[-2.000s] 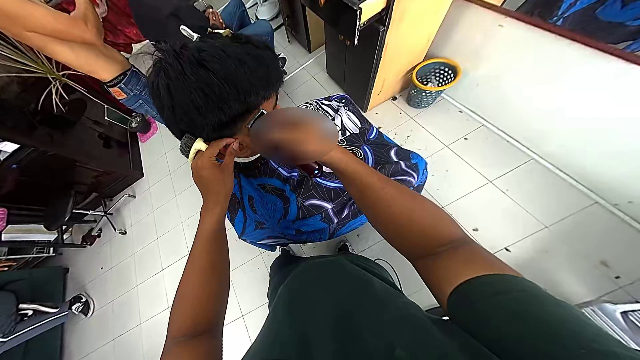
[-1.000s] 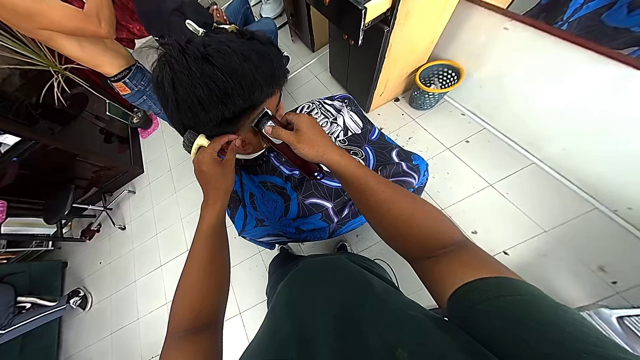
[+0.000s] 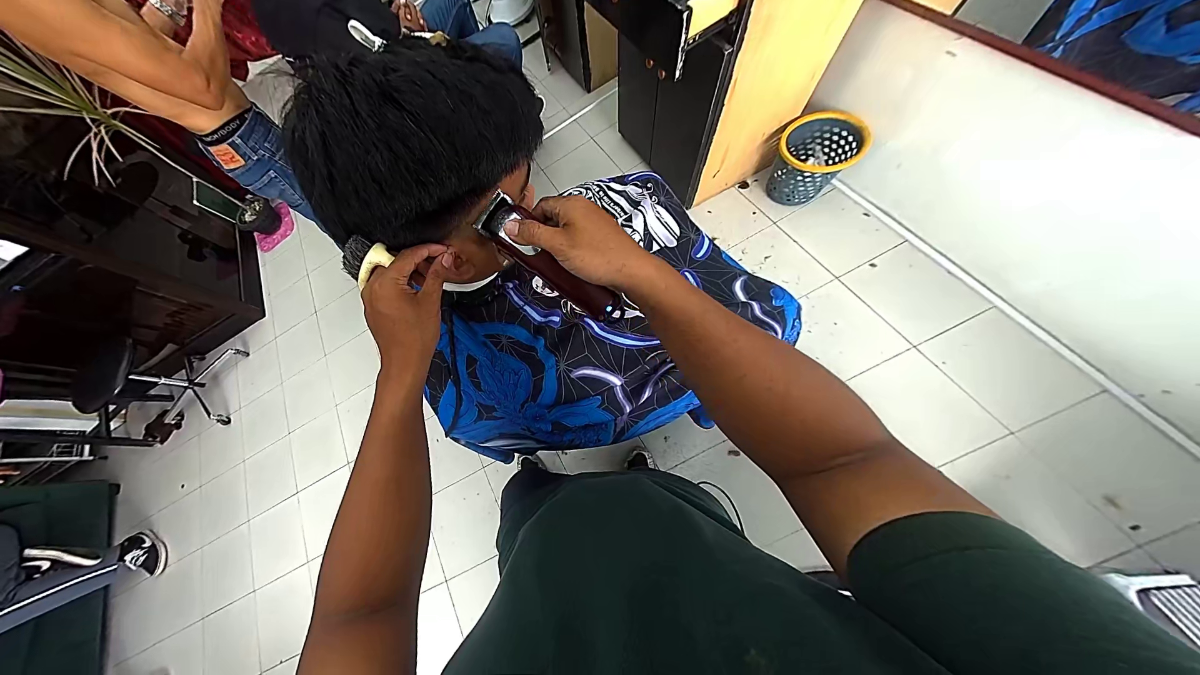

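Observation:
A person with thick black hair (image 3: 412,131) sits in front of me, draped in a blue and black patterned barber's cape (image 3: 581,375). My right hand (image 3: 586,239) holds a dark red hair clipper (image 3: 562,281), its metal blade end against the hair at the temple, in front of the ear. Between the fingers of my left hand (image 3: 408,291) is the top of the person's ear (image 3: 469,258). That same hand also keeps a brush with a cream handle (image 3: 375,262) and dark bristles, pointing away behind the head. A white neck strip shows at the collar.
At the upper left stands another person (image 3: 202,84) in jeans, near a spiky plant (image 3: 94,112). A yellow-rimmed plastic basket (image 3: 816,155) is by the white wall, beside a cabinet (image 3: 684,103). A wheeled stool (image 3: 187,380) and a dark green seat (image 3: 75,572) with someone's shoe are left.
Two seconds ago my right hand was blurred by motion near the face; now it is sharp, with the clipper at the temple. My left hand has stayed at the ear.

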